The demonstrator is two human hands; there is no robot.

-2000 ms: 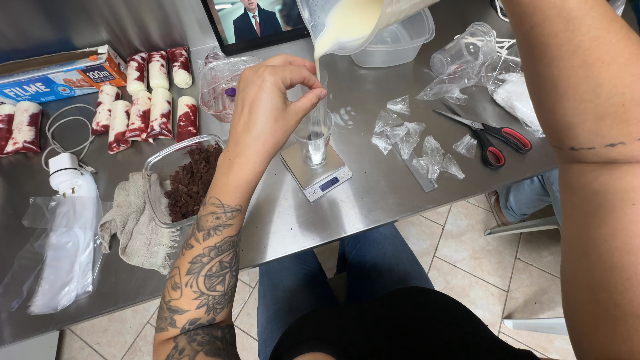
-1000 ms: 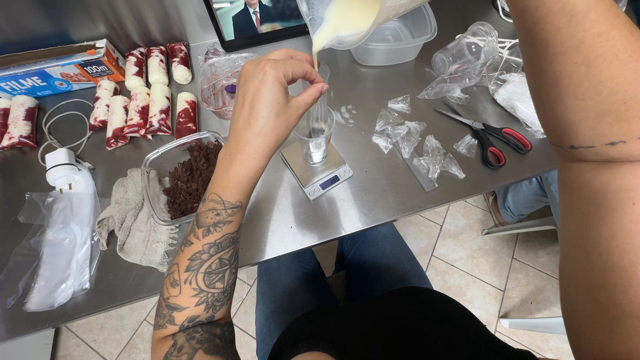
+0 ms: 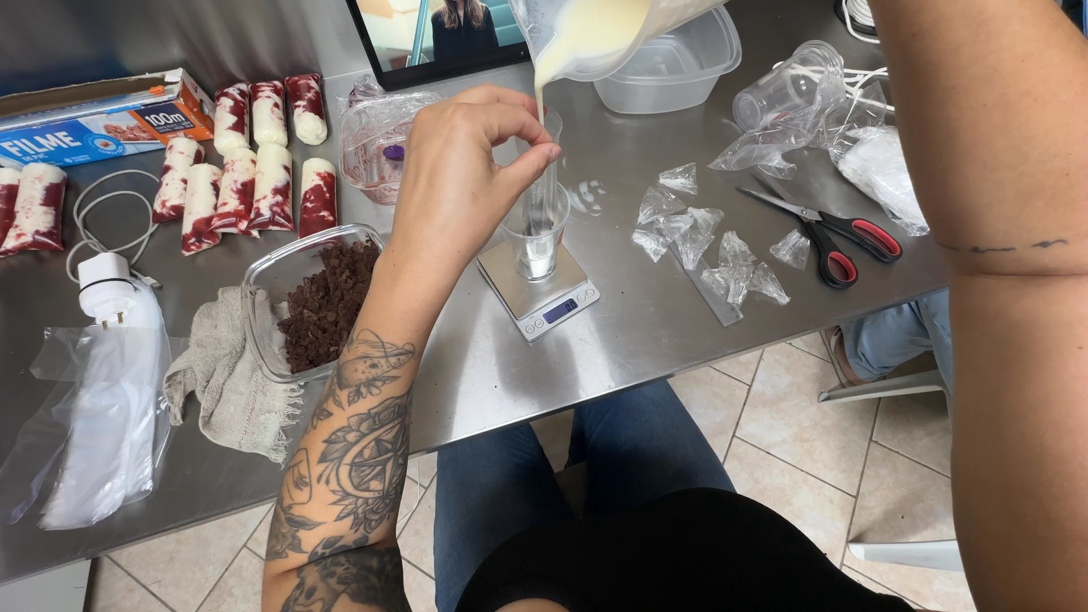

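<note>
Between thumb and fingers, my left hand (image 3: 489, 161) pinches the rim of a clear plastic bag (image 3: 544, 191), which hangs down into a clear plastic cup (image 3: 557, 223). That cup stands on a small digital scale (image 3: 552, 297). Above, a tilted translucent pitcher (image 3: 633, 59) lets a thin stream of pale cream liquid (image 3: 586, 38) fall at the bag's mouth. My right arm reaches up past the top edge, so my right hand is out of view. Near my left forearm, a clear container (image 3: 255, 327) holds dark brown crumbs (image 3: 327, 306) beside a beige cloth (image 3: 234, 374).
Filled red-and-white tubes (image 3: 272, 187) lie at left by a film box (image 3: 110, 127), a cable and a stack of plastic bags (image 3: 119, 408). Scissors (image 3: 820, 225), cut plastic scraps (image 3: 688, 225) and cups (image 3: 790, 93) lie right. An empty tub (image 3: 671, 72) and a tablet (image 3: 442, 38) stand behind.
The picture on the tablet's screen has changed. Both arms and the pitcher stay nearly where they were, and the liquid keeps flowing.
</note>
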